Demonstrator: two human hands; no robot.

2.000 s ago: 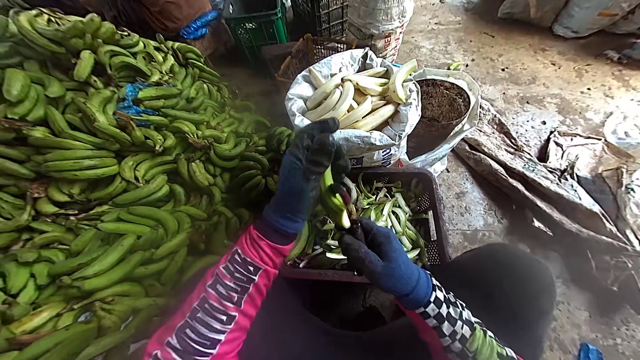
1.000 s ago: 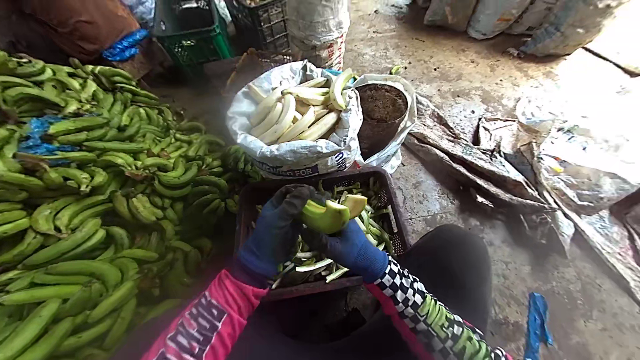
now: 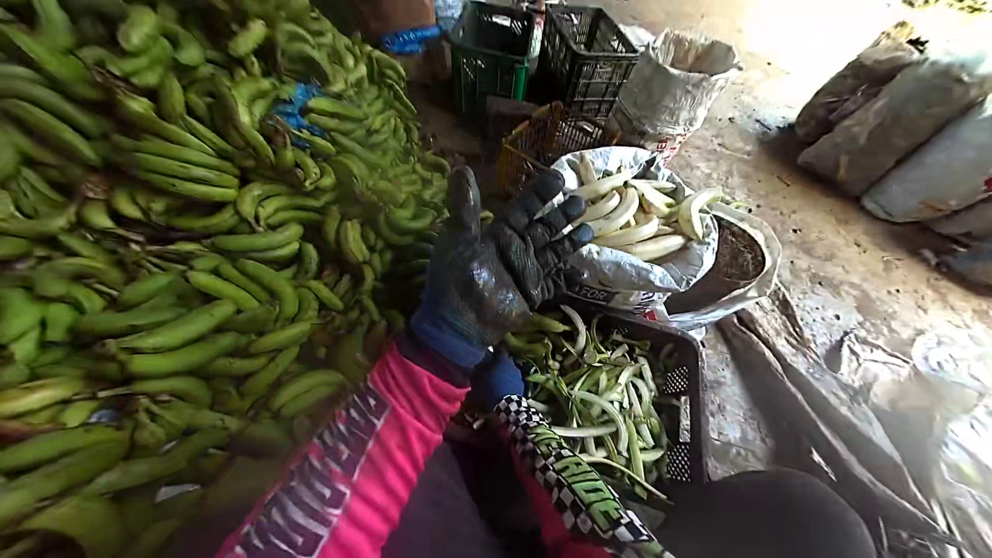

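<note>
My left hand point(image 3: 500, 260), in a blue glove with a dark coated palm, is raised with its palm up and fingers apart, holding nothing. Behind its wrist is my right hand point(image 3: 496, 378), also gloved in blue; its fingers are hidden by my left forearm, so what it holds cannot be told. Below and to the right, green peels point(image 3: 612, 395) fill a dark plastic crate point(image 3: 692, 372). Beyond it, peeled green bananas or plantains point(image 3: 628, 217) lie in a white woven sack point(image 3: 620, 267). Unpeeled green fruit point(image 3: 178, 329) is heaped at the left.
An open sack with brown material point(image 3: 736, 263) adjoins the peeled fruit. A green crate point(image 3: 488, 70), a black crate point(image 3: 589, 58), a yellowish crate point(image 3: 542, 136) and a whitish sack point(image 3: 678, 85) stand behind. Full sacks point(image 3: 899, 124) lie at right, above crumpled sheeting point(image 3: 821, 403).
A second ago both hands were together around a partly peeled green fruit over the crate. My left hand has since let go and opened; that fruit is out of sight. The view has shifted left.
</note>
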